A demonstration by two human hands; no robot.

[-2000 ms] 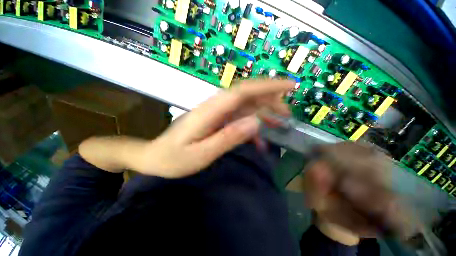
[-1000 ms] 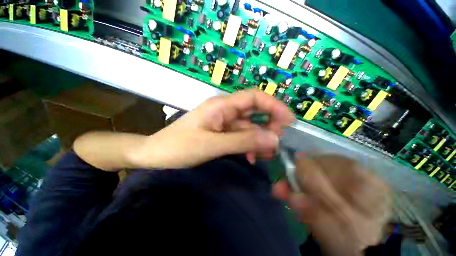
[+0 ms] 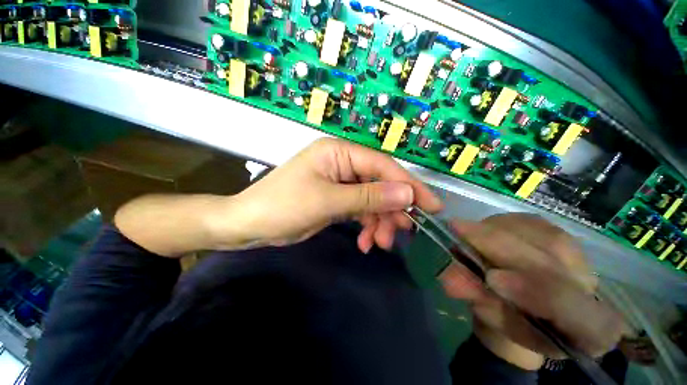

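My left hand (image 3: 324,197) is in front of the rail with thumb and index finger pinched at the tips of a pair of tweezers (image 3: 450,242). Whether a small part sits between those fingertips is too small to tell. My right hand (image 3: 535,282) is slightly blurred and closed around the tweezers, which point up and left. Behind the hands a green PCB panel (image 3: 361,83) lies on the conveyor, with two rows of units bearing yellow-taped transformers, pale-topped capacitors and blue spots.
The wide silver rail (image 3: 188,105) runs between my body and the panel. Other panels lie at the far left (image 3: 71,15) and far right (image 3: 655,214), with chain showing in the gaps. Cardboard boxes (image 3: 128,177) stand below left.
The tweezer tips have come to my left fingertips. A small dark green thing seen in my left hand a second ago no longer shows. The panels appear shifted slightly left in view.
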